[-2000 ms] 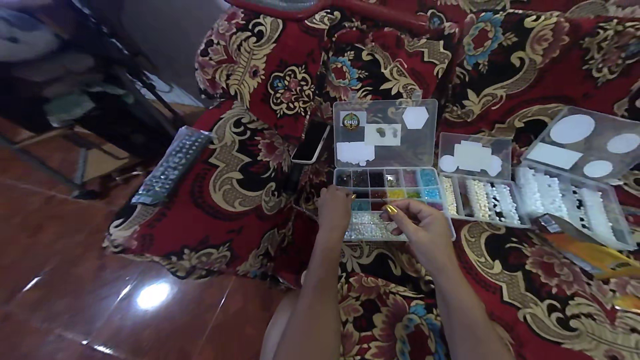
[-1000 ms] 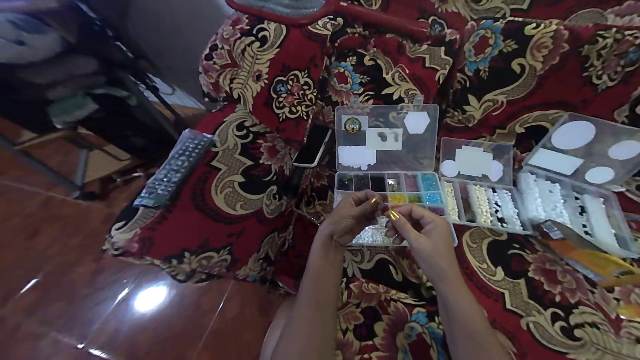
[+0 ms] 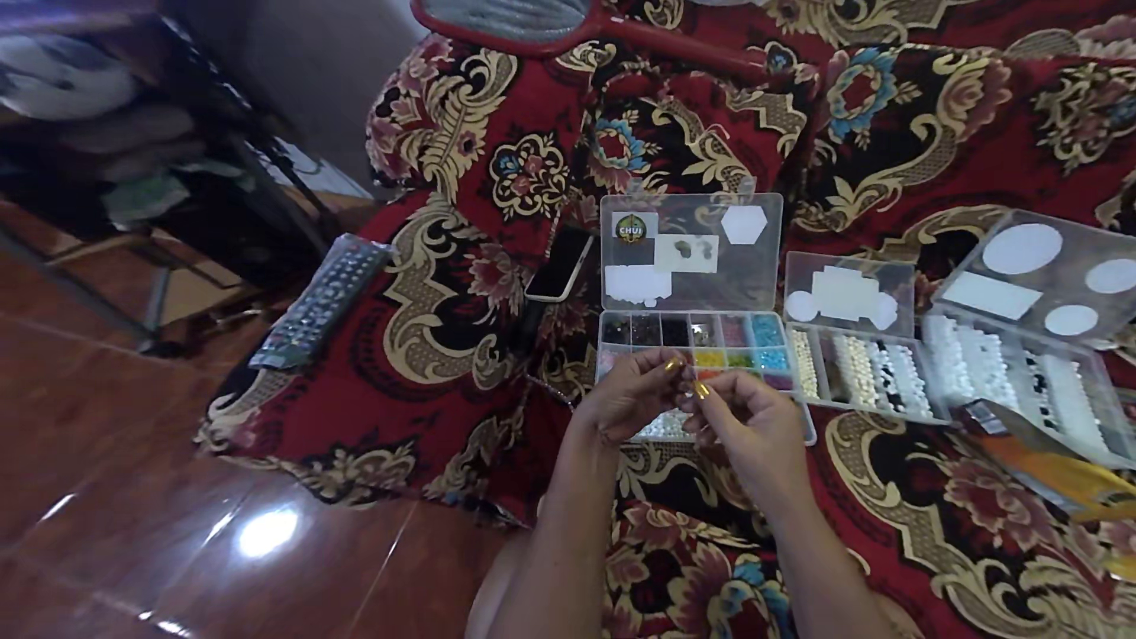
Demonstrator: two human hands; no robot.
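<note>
My left hand [image 3: 635, 395] and my right hand [image 3: 750, 422] meet at their fingertips above an open clear plastic bead box [image 3: 809, 426]. Thumb and fingers of each are pinched around something tiny, perhaps a bead; it is too small to name. The box's compartments hold black, yellow, green, blue and other beads, with pearly white beads [image 3: 661, 426] at the near side, partly hidden by my hands. Its raised lid [image 3: 754, 266] bears paper stickers. Just to the right, a smaller open bead box [image 3: 919, 373] holds cream, white and black beads.
Farther right are a larger open box [image 3: 1109, 390] of white and black beads and an orange packet [image 3: 1047, 461]. A smartphone [image 3: 561, 264] and a plastic-wrapped pack [image 3: 324, 297] lie left on the patterned cloth [image 3: 444, 373]. A red-framed racket [image 3: 586, 27] lies behind.
Two seconds ago my hands were apart over the bead box, the left at its left side. They came together at the fingertips by one second ago and remain so.
</note>
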